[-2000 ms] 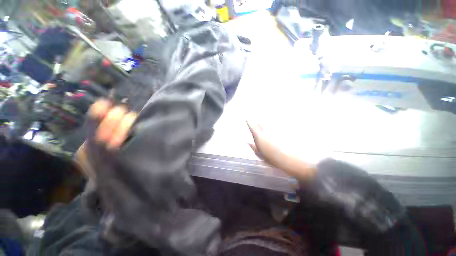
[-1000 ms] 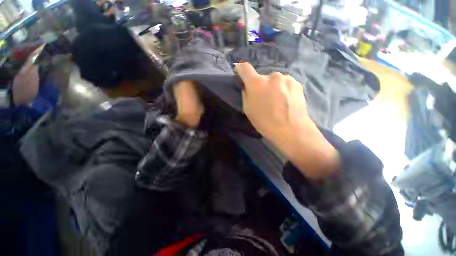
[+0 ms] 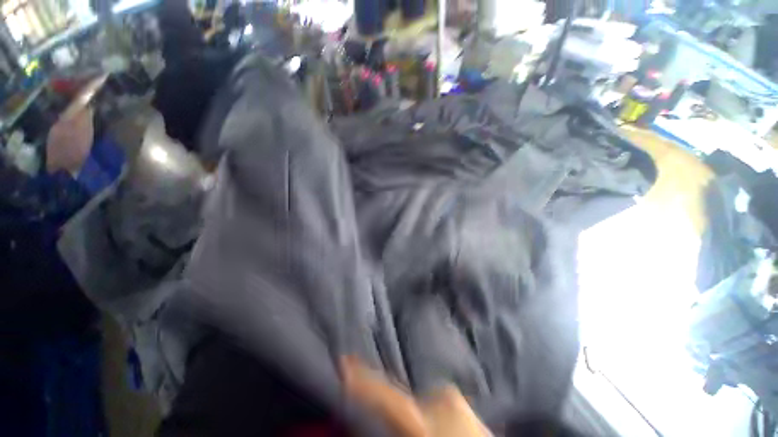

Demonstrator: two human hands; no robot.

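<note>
A large dark grey jacket (image 3: pixel 281 205) is spread and raised across the middle of the view, its cloth blurred, with a short straight dark line on it. More of the grey cloth (image 3: pixel 478 256) lies in folds to its right, on the table side. My right hand (image 3: pixel 414 410) is at the bottom centre, blurred and cut off by the lower edge, with its fingers closed on the lower part of the jacket. My left hand is not visible; the cloth may hide it.
The bright white table (image 3: pixel 635 299) is at right, with a tan curved edge (image 3: pixel 674 179) behind. Dark cloth (image 3: pixel 725 213) lies beyond it. A dark-clothed person (image 3: pixel 183 77) is at upper left. A grey garment (image 3: pixel 128 230) and blue material (image 3: pixel 102 166) are at left.
The jacket has been opened out and raised across the view. My right hand has moved down to the bottom edge; my left hand has gone out of sight. The sewing machine left view earlier.
</note>
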